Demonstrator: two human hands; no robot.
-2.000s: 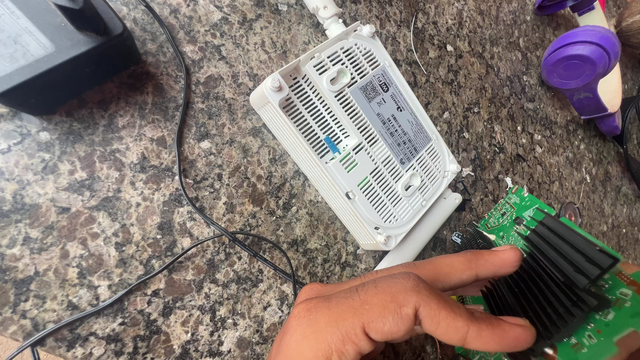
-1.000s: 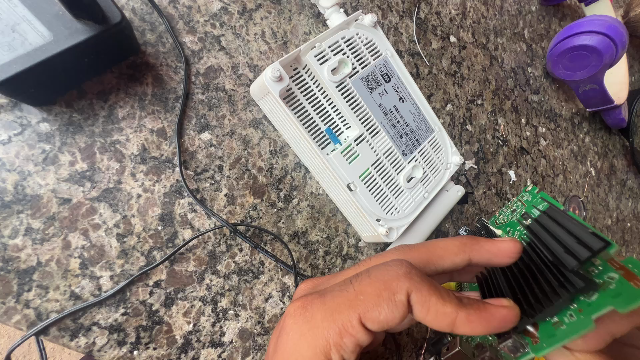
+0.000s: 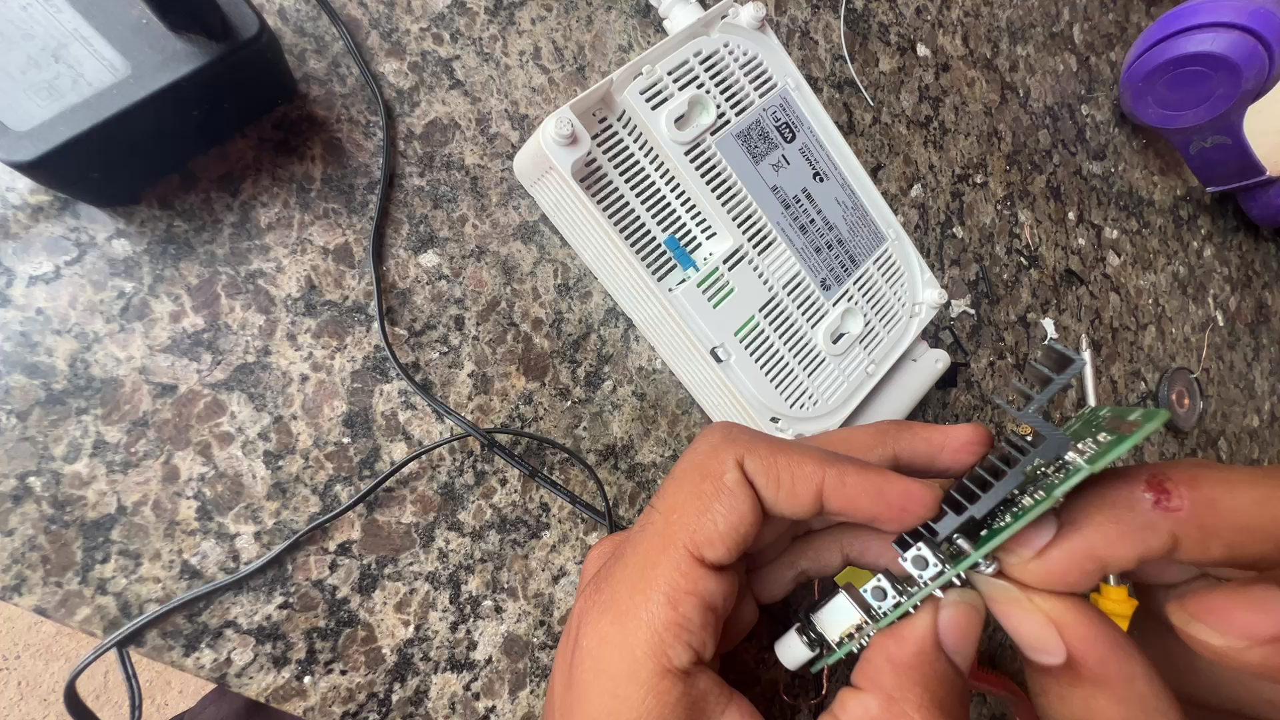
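Between both hands a green circuit board (image 3: 1060,490) is held tilted, nearly edge-on to the view. A black finned heatsink (image 3: 985,480) stands on its upper face, beside small push buttons (image 3: 900,580) and a white cylindrical part near the lower end. My left hand (image 3: 740,560) grips the board's left part, fingers along the heatsink and thumb underneath. Fingertips of my right hand (image 3: 1120,570) pinch the board from its underside, near a small metal part. Just above my left hand, a white router casing (image 3: 740,230) lies with its vented, labelled side up.
On the granite countertop (image 3: 250,420), a black power adapter (image 3: 150,110) sits at top left and a black cable (image 3: 385,300) runs down the left. Purple headphones (image 3: 1190,90) rest at top right. A small round dark part (image 3: 1180,400) and scattered debris lie right of the casing.
The board has been tipped from showing its heatsink face to nearly edge-on. My right hand has come further into view, its fingers now at the board's underside.
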